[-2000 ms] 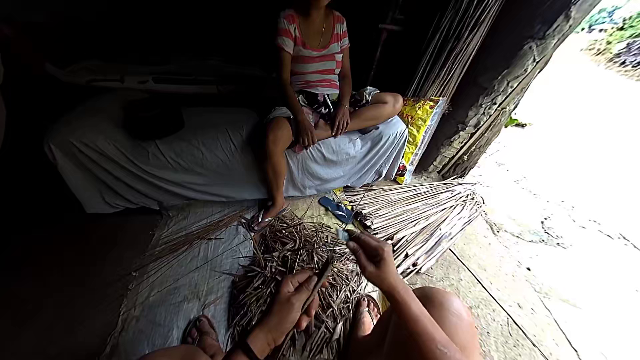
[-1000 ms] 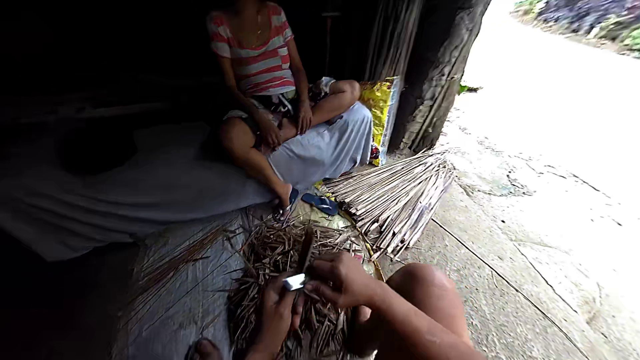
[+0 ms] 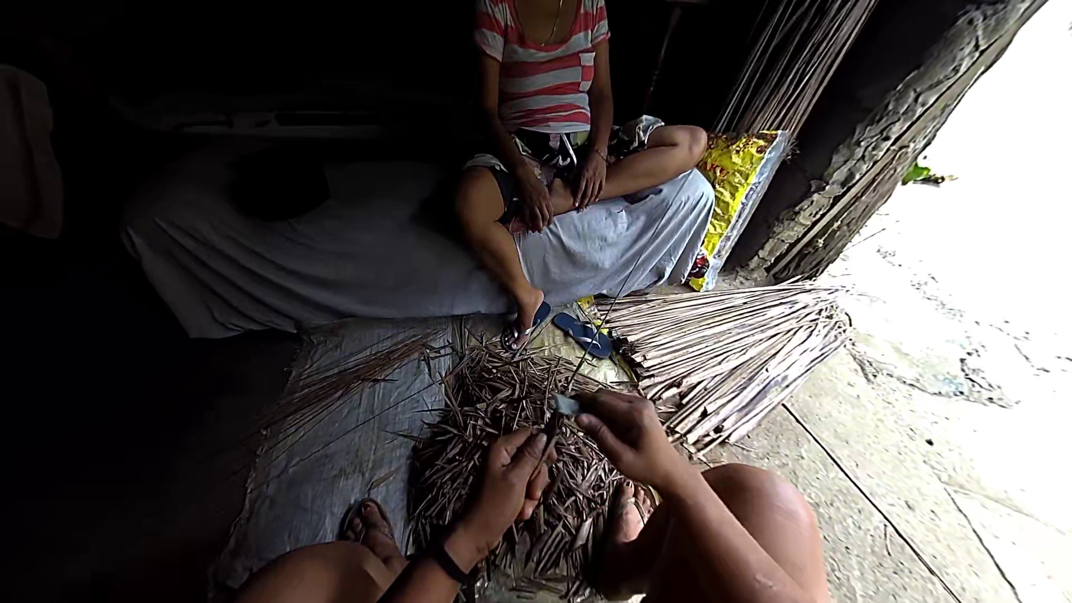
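My left hand (image 3: 512, 476), with a dark band at its wrist, is closed around a thin dried leaf strip or rib (image 3: 553, 427) low over a pile of dry leaf scraps (image 3: 477, 419). Just right of it, my right hand (image 3: 632, 431) pinches a small pale blade or flat piece (image 3: 566, 405), whose exact kind I cannot tell, against the upper part of the strip. A thin stalk rises from there toward the bench. A bundle of long dried stalks (image 3: 737, 352) lies on the floor beyond my right hand. Several thin ribs (image 3: 360, 377) lie on the woven sack at the left.
Across from me a person (image 3: 548, 92) in a striped shirt sits on a cloth-covered bench (image 3: 377, 251). A blue flip-flop (image 3: 584, 335) lies near their foot. A yellow plastic sack (image 3: 737, 184) stands by the rough post (image 3: 871, 159). A woven sack mat (image 3: 335, 469) covers the floor.
My hands were close together around the pale piece a second ago; now my right hand is higher and to the right of my left, with the piece at its fingertips. The view has swung left.
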